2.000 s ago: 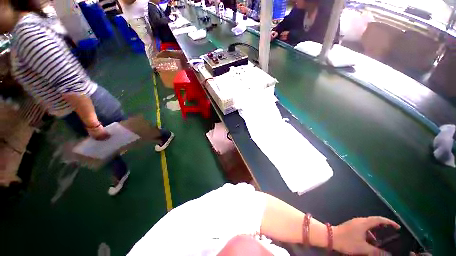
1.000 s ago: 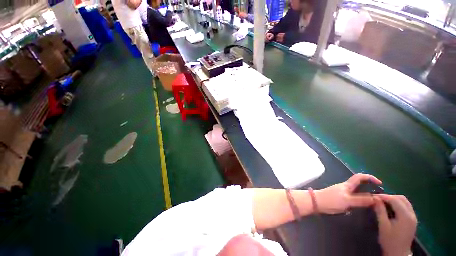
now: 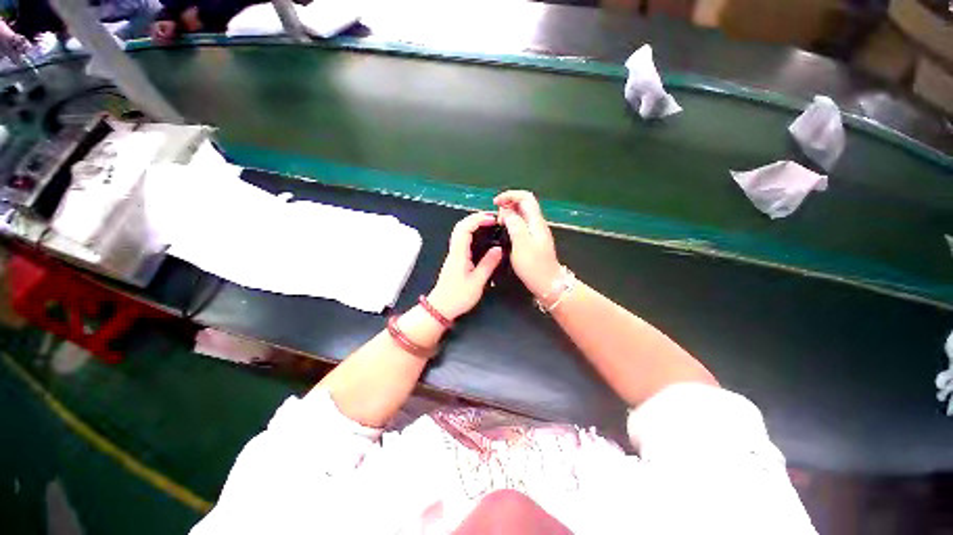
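A small black device (image 3: 489,240) is held between both hands above the dark worktop, near the belt's edge. My left hand (image 3: 466,268) wraps around it from the left. My right hand (image 3: 530,242) is against its right side with the fingers near the top. Most of the device is hidden by the fingers, and no cable can be made out. A long fanned stack of white bags (image 3: 303,251) lies on the worktop to the left of my hands.
Bagged units (image 3: 648,86) stand or lie on the green conveyor belt (image 3: 439,125) beyond the worktop. A thick pale stack (image 3: 115,199) and a test box (image 3: 47,167) are at far left. A red stool (image 3: 78,308) stands below. White material (image 3: 946,374) shows at the right edge.
The view has swung right, so the belt now runs across it and bagged units show. Both hands are now together around the device; two seconds ago only the left hand was seen, at a dark object.
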